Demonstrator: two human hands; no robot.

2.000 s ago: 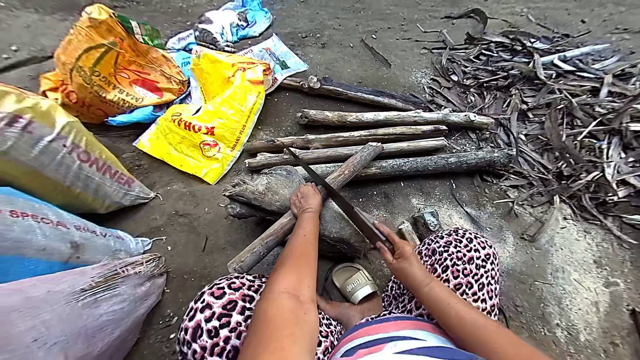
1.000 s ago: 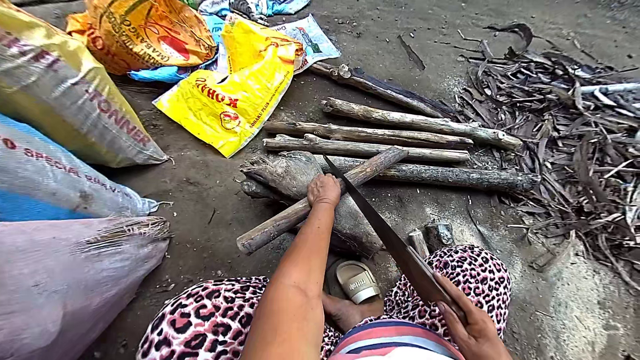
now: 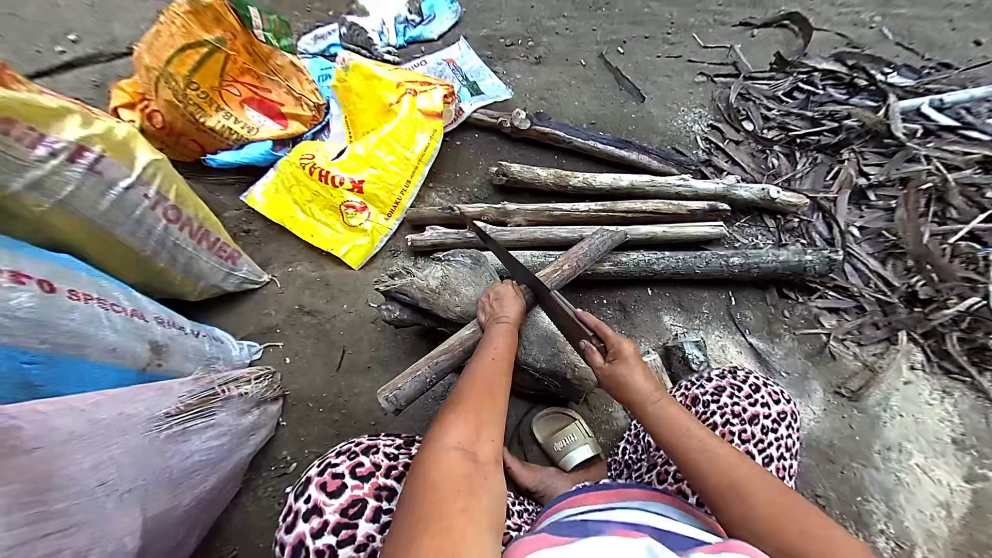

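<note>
My left hand (image 3: 502, 305) grips a wooden stick (image 3: 434, 368) that lies slantwise across a thick, rough log (image 3: 550, 356). In my right hand (image 3: 616, 358) is the handle end of a long dark saw blade (image 3: 535, 283), which crosses the stick just right of my left hand. The blade's narrow tip points up and left, away from me. Whether its edge touches the wood I cannot tell. Just beyond the log, a thick branch (image 3: 721, 264) and several thinner branches (image 3: 651, 186) lie roughly side by side on the dirt.
Filled woven sacks (image 3: 116, 457) stand at the left. A yellow plastic sack (image 3: 364, 170) and an orange sack (image 3: 225, 77) lie at the upper left. Dry leaves and bark strips (image 3: 876, 178) are heaped at the right. Short wood pieces (image 3: 686, 354) and a sandal (image 3: 566, 438) are near my knees.
Between one second ago and now, my right hand has moved forward with the saw, away from my body. My left hand has stayed on the stick.
</note>
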